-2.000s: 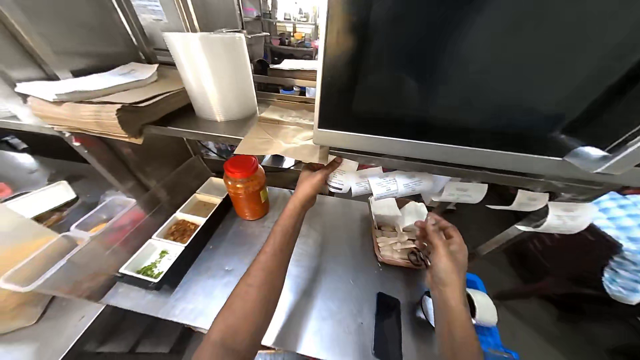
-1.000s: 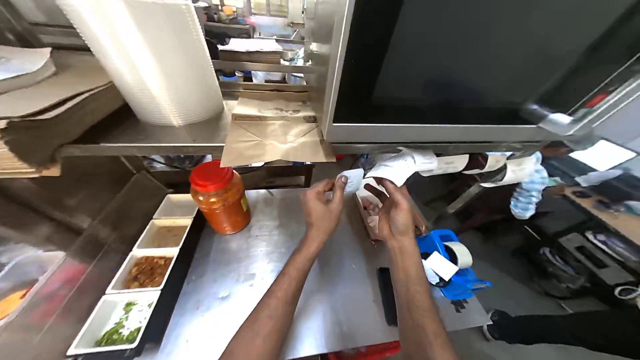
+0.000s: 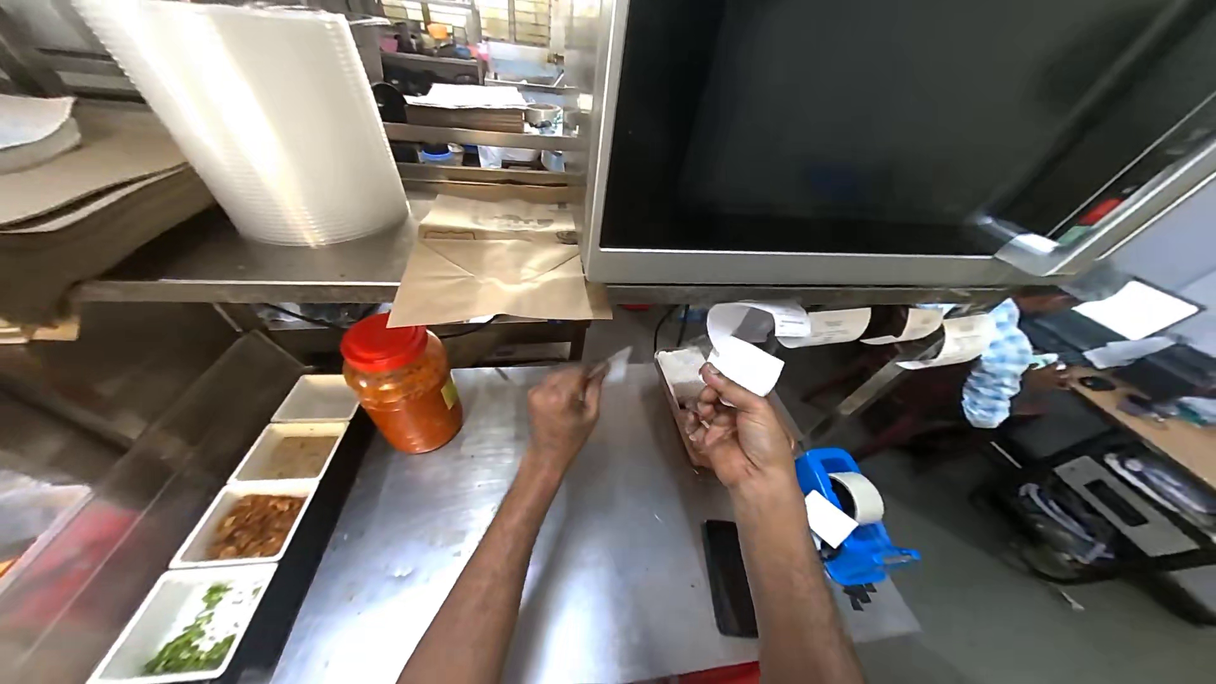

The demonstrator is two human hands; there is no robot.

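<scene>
My left hand [image 3: 562,410] pinches a small slip of paper [image 3: 617,364] above the steel counter [image 3: 608,532]. To its right, my right hand [image 3: 746,432] grips a curled white paper slip [image 3: 747,365] between thumb and fingers, and dark metal, possibly scissors, shows among its fingers. Behind that hand stands a small open box [image 3: 676,380], its contents mostly hidden. A black phone [image 3: 729,579] lies beside my right forearm. Right of the forearm is a blue tape dispenser [image 3: 845,560] with a roll of tape [image 3: 863,498] and a white slip [image 3: 829,520] at it.
A red-lidded plastic jar [image 3: 407,399] stands behind a row of white food tubs [image 3: 249,527] at the left. Above, the steel shelf [image 3: 285,290] holds stacked clear plastic containers [image 3: 275,133], brown paper bags [image 3: 494,275] and a large dark-fronted appliance [image 3: 855,268]. Paper slips [image 3: 826,328] hang below it.
My hands were close together over the box one second ago. Now the left hand is farther left, apart from the right, each with paper. The view has shifted to the right since two seconds ago.
</scene>
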